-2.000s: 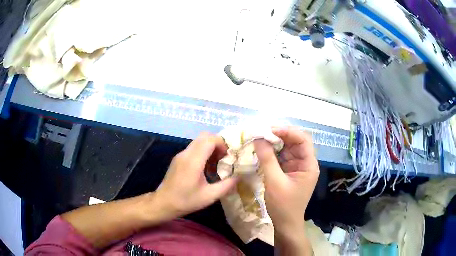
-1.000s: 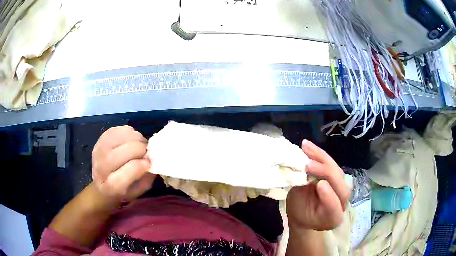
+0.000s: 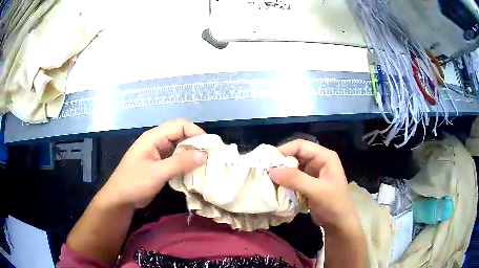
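A cream garment piece (image 3: 236, 180) is held over the lap, in front of the table edge. Its cloth is bunched, with a crinkled ruffled edge along the bottom. My left hand (image 3: 163, 159) pinches its upper left part, thumb on the near face. My right hand (image 3: 310, 178) pinches its upper right part, thumb on top. The fingers behind the cloth are partly hidden. Fine thread ends hang at the lower left of the piece.
The white table has a grey front edge with a ruler (image 3: 210, 91). Cream pieces (image 3: 34, 78) lie at left. White-lilac elastic strips (image 3: 402, 78) hang at right, by red-handled scissors (image 3: 420, 84) and thin green (image 3: 374, 81) and blue sticks. A teal cylinder (image 3: 433, 209) lies on cream cloth lower right.
The piece was bunched, then stretched wide between my hands; now my hands are closer together and it is gathered again, with the ruffle showing below. The view has shifted.
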